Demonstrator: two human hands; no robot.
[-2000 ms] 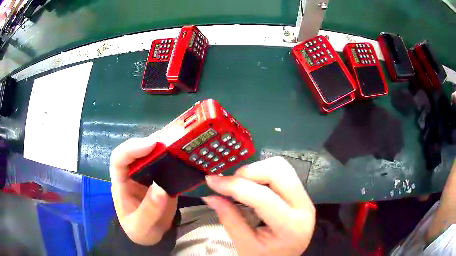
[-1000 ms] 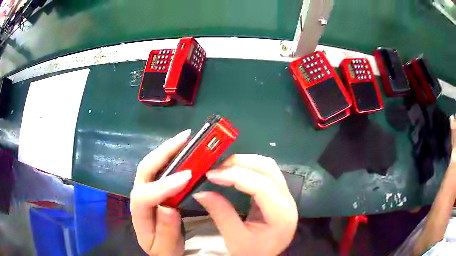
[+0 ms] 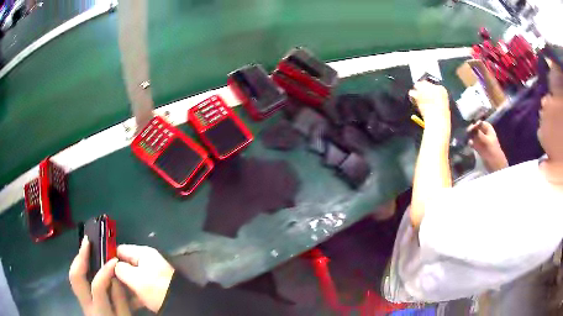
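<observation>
A red portable radio (image 3: 110,241) is at the lower left, narrow side up, its dark face turned left. My left hand (image 3: 88,285) grips its lower part. My right hand (image 3: 147,271) is just right of it, fingertips at or against its lower edge; whether they grip it is hidden. Dark square mesh covers (image 3: 353,166) lie loosely piled at the centre right of the bench. A large flat dark patch (image 3: 250,191) lies left of them.
Several red radios (image 3: 176,162) stand or lie along the pale rail, some showing keypads, with two thick ones (image 3: 256,92) near the pile. An upright post (image 3: 134,62) rises behind. At right, a person (image 3: 487,228) works near a yellow stick-like handle (image 3: 418,121), white box (image 3: 474,103) and red parts (image 3: 509,58).
The view has swung right, bringing the mesh pile and neighbouring person into view. My hands and radio now appear at lower left. The radio is more upright, its dark face turned left.
</observation>
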